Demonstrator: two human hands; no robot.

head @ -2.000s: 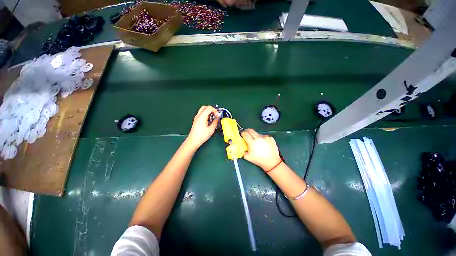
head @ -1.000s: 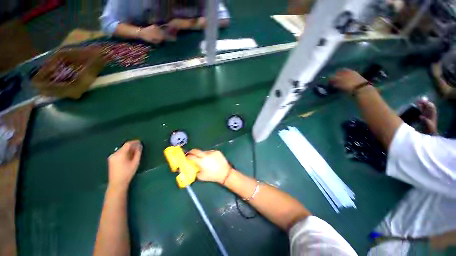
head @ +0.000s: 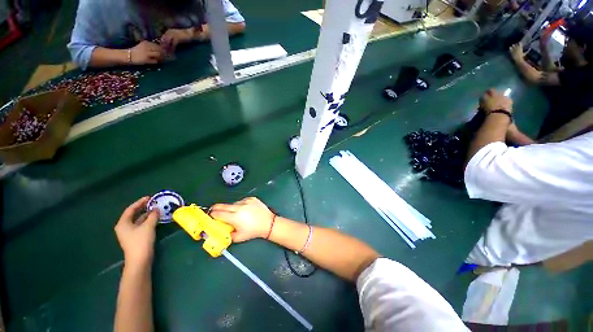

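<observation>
My left hand point(head: 136, 227) holds a round unit point(head: 166, 205) by its left edge; the unit has a black ring and a white face with dark spots. My right hand point(head: 242, 219) grips the yellow hot glue gun point(head: 203, 229), its front end at the right edge of that unit. A long translucent glue stick point(head: 266, 290) trails from the gun's back. Another round unit point(head: 233, 174) lies on the green belt, up and to the right of my hands, with a tiny pin beside it.
A slanting white post point(head: 335, 84) stands beyond the black cord point(head: 301, 214). Spare glue sticks point(head: 380, 198) and a black parts heap point(head: 434, 154) lie right, beside a white-sleeved person point(head: 540, 170). A box point(head: 57, 133) and red parts point(head: 107, 86) lie upper left, near another person point(head: 97, 35).
The view has swung right. My left hand now shows a round unit clearly between its fingers, and the glue gun has come beside it. The neighbour's hands are now together over the black heap.
</observation>
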